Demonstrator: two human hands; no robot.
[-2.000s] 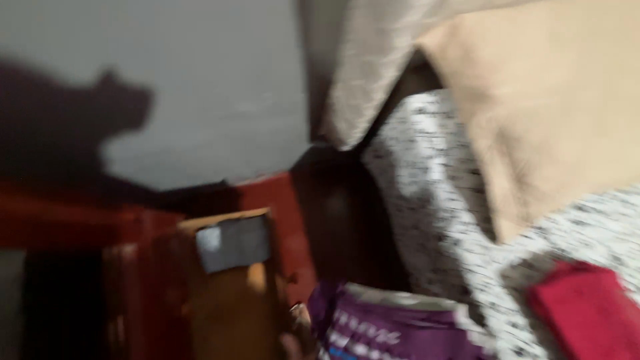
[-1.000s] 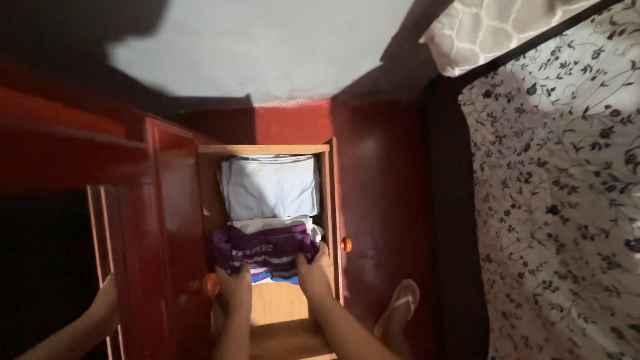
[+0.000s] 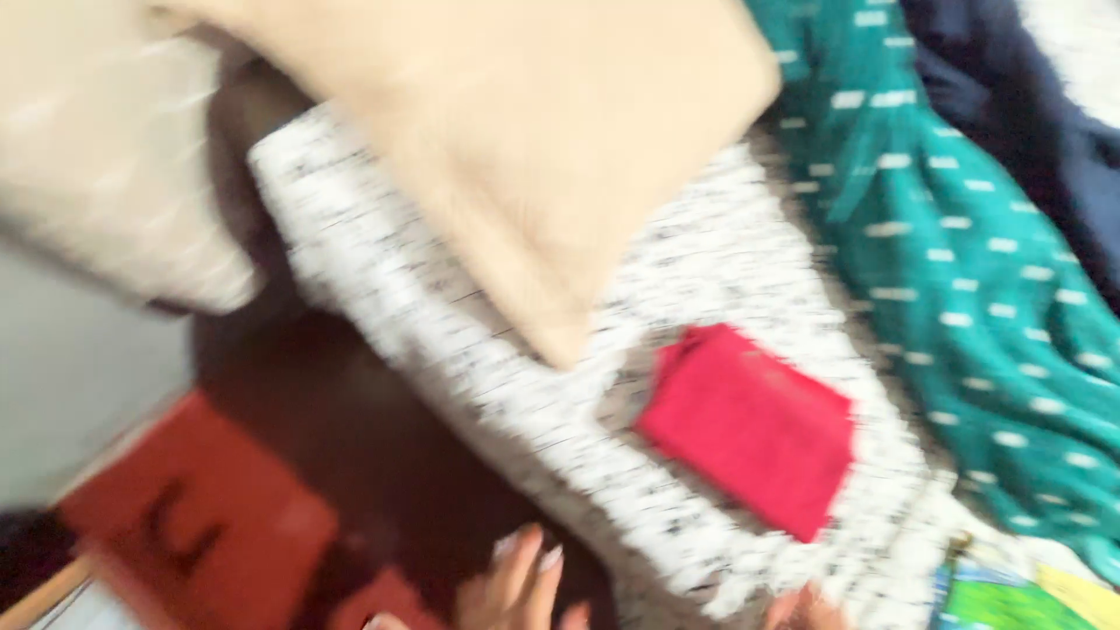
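Note:
A folded red cloth [image 3: 752, 429] lies on the patterned white bedsheet [image 3: 490, 376]. Below it, at the bottom edge, the fingers of my right hand [image 3: 805, 608] show partly over the sheet; nothing is seen in them. My left hand [image 3: 516, 582], fingers apart and holding nothing visible, is over the dark side of the bed, left of the red cloth. A beige pillow [image 3: 534, 149] rests on the sheet above the cloth. The view is blurred, and both hands are cut off by the frame.
A teal cloth with white marks [image 3: 927, 227] runs down the right. A green and yellow item [image 3: 1015, 599] lies at the lower right. A patterned beige pillow or cushion [image 3: 96, 166] is at the upper left. The drawer's wooden edge [image 3: 44, 595] shows at the lower left, near the red floor [image 3: 210, 516].
The view has swung from the drawer to the bed. One second ago both hands were on a purple cloth in the drawer; now they are apart from it, near the bed.

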